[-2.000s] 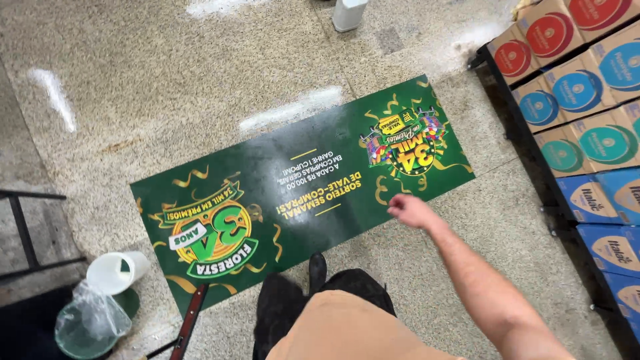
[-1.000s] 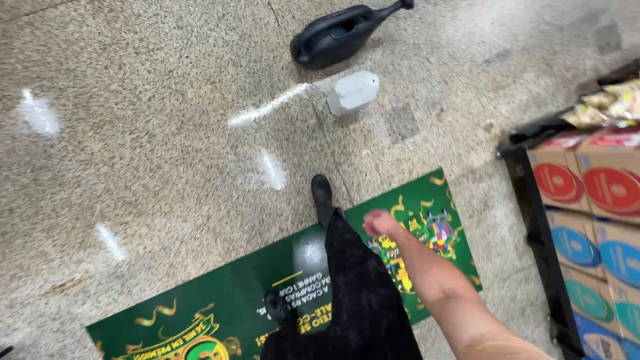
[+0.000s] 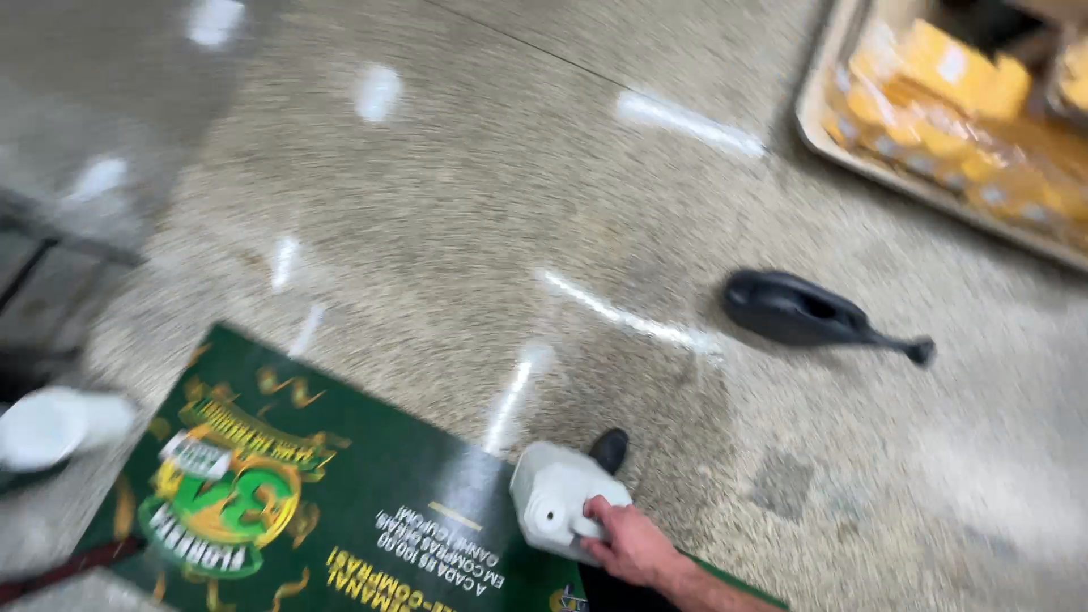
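Note:
My right hand [image 3: 633,544] grips the handle of a white plastic jug [image 3: 552,501] at the bottom centre, its open mouth facing up. The jug is over the edge of a dark green printed floor mat [image 3: 357,476]. A black plastic watering can [image 3: 795,310] lies on the speckled floor to the right, apart from my hand. My left hand is out of the picture.
A white plastic container [image 3: 51,425] stands at the left edge, above a dark red handle [image 3: 76,569]. At the top right, a beige-rimmed bin [image 3: 935,200] holds yellow packages. A dark shoe [image 3: 609,450] shows beyond the jug.
The jug stood on the floor apart from my right hand; now my right hand has hold of it over the mat's edge. The view has turned a lot, bringing in the yellow packages.

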